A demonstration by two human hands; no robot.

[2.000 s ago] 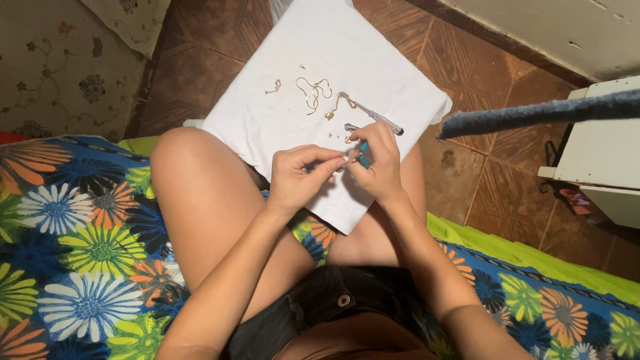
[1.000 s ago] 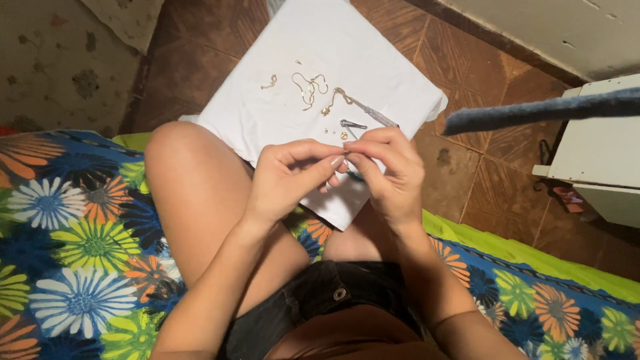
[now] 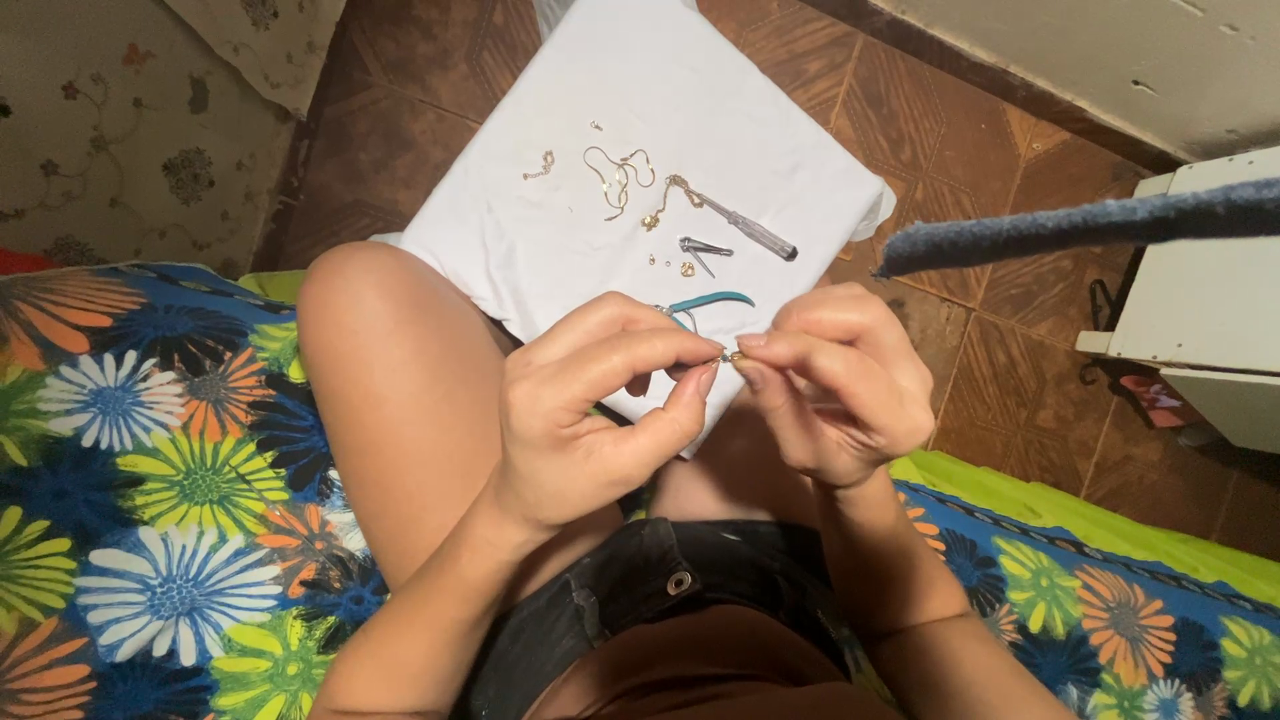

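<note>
My left hand [image 3: 610, 400] and my right hand [image 3: 845, 385] meet over the near corner of the white cloth, pinching a tiny jewelry piece [image 3: 729, 357] between their fingertips; its exact shape is too small to tell. Just beyond the fingers lie blue-handled pliers [image 3: 710, 300], their jaws hidden behind my left hand. Farther off are a nail clipper [image 3: 706, 248], a screwdriver with a clear handle [image 3: 755, 232], and a gold chain with a pendant [image 3: 652, 219] touching the screwdriver's tip. Small gold pieces [image 3: 687, 269] rest near the clipper.
A thin gold chain [image 3: 617, 185], a short chain piece [image 3: 541, 167] and a small clasp-like part [image 3: 596, 126] lie on the white cloth [image 3: 500, 220]. A fuzzy dark bar [image 3: 1080, 225] juts in at right, before a white piece of furniture [image 3: 1200, 270]. Flowered fabric [image 3: 180, 480] lies beneath my legs.
Two seconds ago my right hand was at the blue-handled pliers; now they lie on the cloth and its fingertips pinch the small piece opposite my left hand's.
</note>
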